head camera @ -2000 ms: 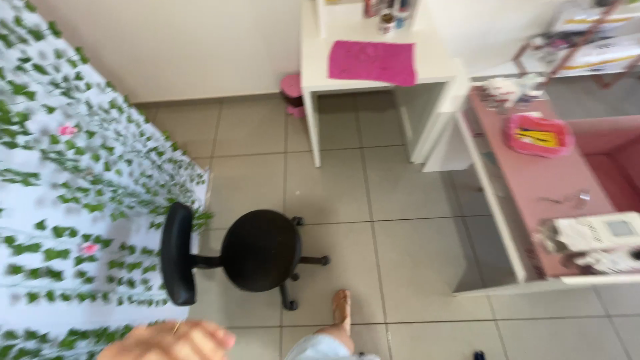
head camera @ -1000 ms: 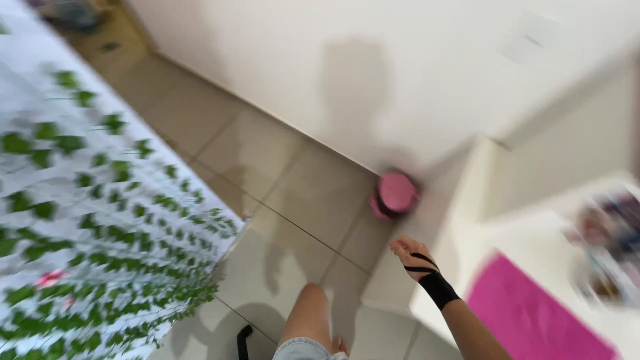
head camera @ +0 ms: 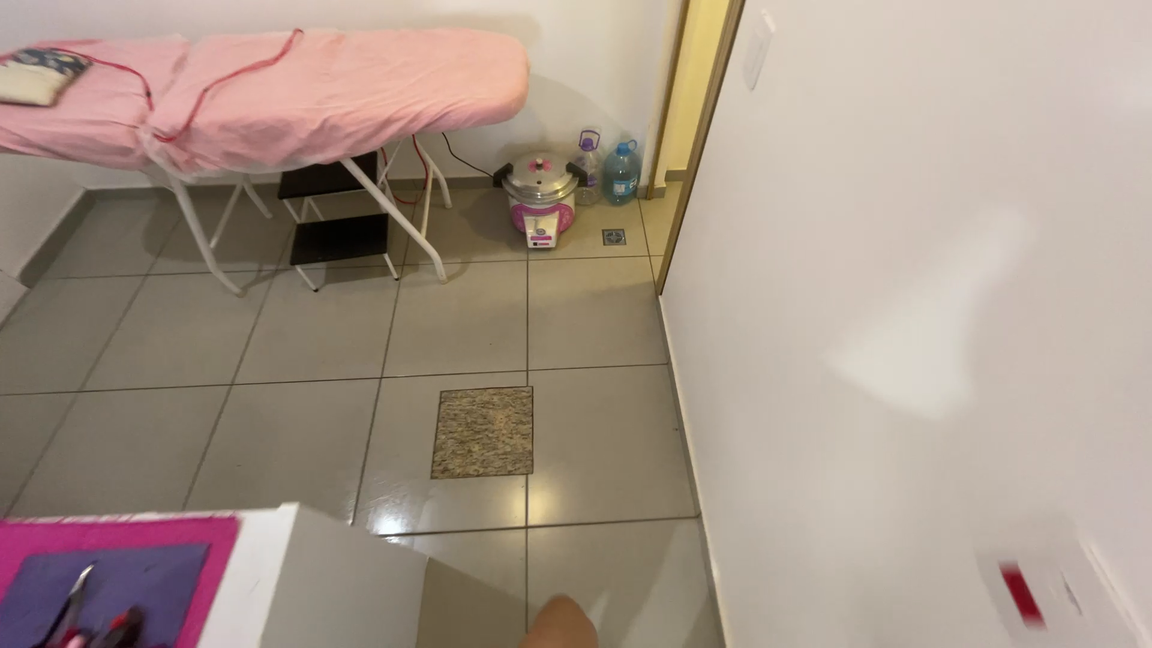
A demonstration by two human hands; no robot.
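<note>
Neither of my hands shows in the head view now. At the bottom left stands a white table [head camera: 346, 576] with a magenta cloth [head camera: 216, 549] and a purple mat [head camera: 148, 585] on it. A pair of metal-tipped tweezers or a similar tool [head camera: 74, 594] lies on the mat, beside dark and red items too blurred to name. A knee [head camera: 562, 623] shows at the bottom edge, to the right of the table.
A folding bed with a pink cover [head camera: 360, 85] stands at the back left, a black step stool [head camera: 340, 239] beneath it. A lidded pot [head camera: 542, 193] and a blue water bottle [head camera: 622, 173] stand near a doorway. A white wall [head camera: 855, 270] runs along the right.
The view has swung a long way round, to another part of the room. The hand with a black wrist wrap, seen a second ago, is out of view.
</note>
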